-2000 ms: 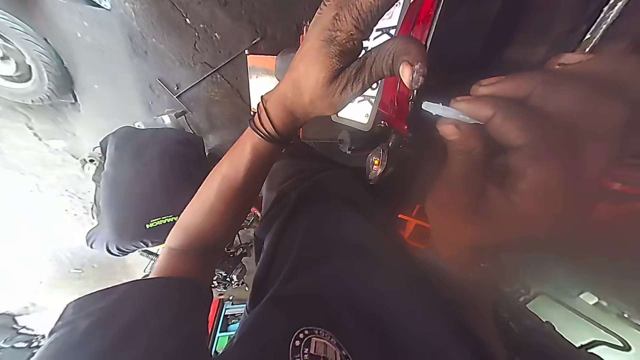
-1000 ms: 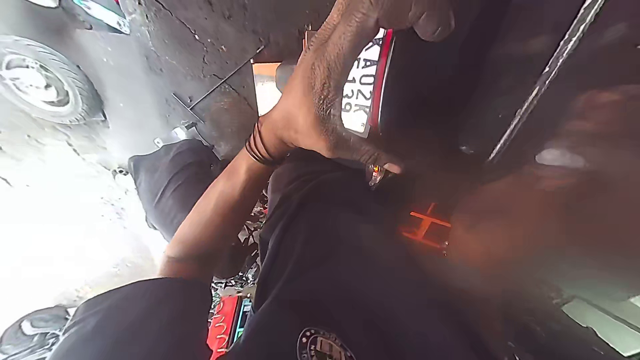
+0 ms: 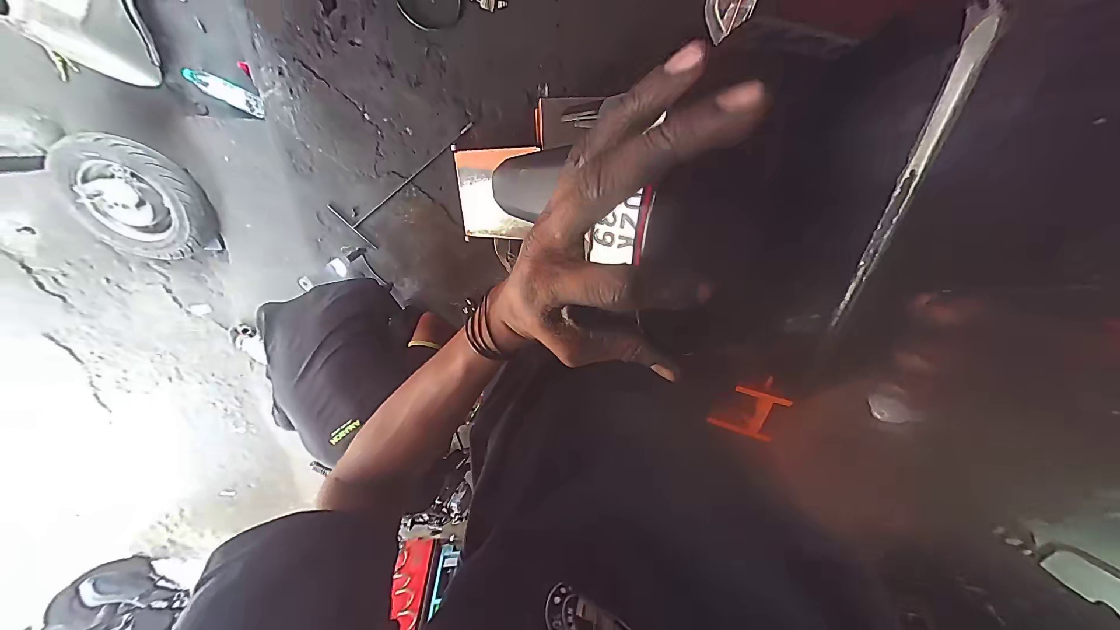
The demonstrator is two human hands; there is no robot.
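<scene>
My left hand (image 3: pixel 612 236) reaches up with its fingers spread and nothing between them. It is in front of a motorcycle's licence plate (image 3: pixel 619 232) and a dark rear mudguard (image 3: pixel 525 182), and hides part of both; contact cannot be told. Dark bands circle the wrist. My right hand (image 3: pixel 892 376), dark and blurred, is at the right with a small pale object (image 3: pixel 891 405) at its fingers. The object's kind cannot be told. An orange bracket-like part (image 3: pixel 752 413) lies between the two hands, nearer the right one.
Another person in a dark shirt (image 3: pixel 328 367) is bent down at the left, beside my left forearm. A scooter wheel (image 3: pixel 131 197) and a T-shaped metal rod (image 3: pixel 394 192) are on the cracked ground. A long metal bar (image 3: pixel 914 166) slants at the right. A red case (image 3: pixel 413 582) is below.
My hands have moved apart; two seconds ago they were close together near the red-edged plate. The small pale object has moved away with my right hand. The view has shifted.
</scene>
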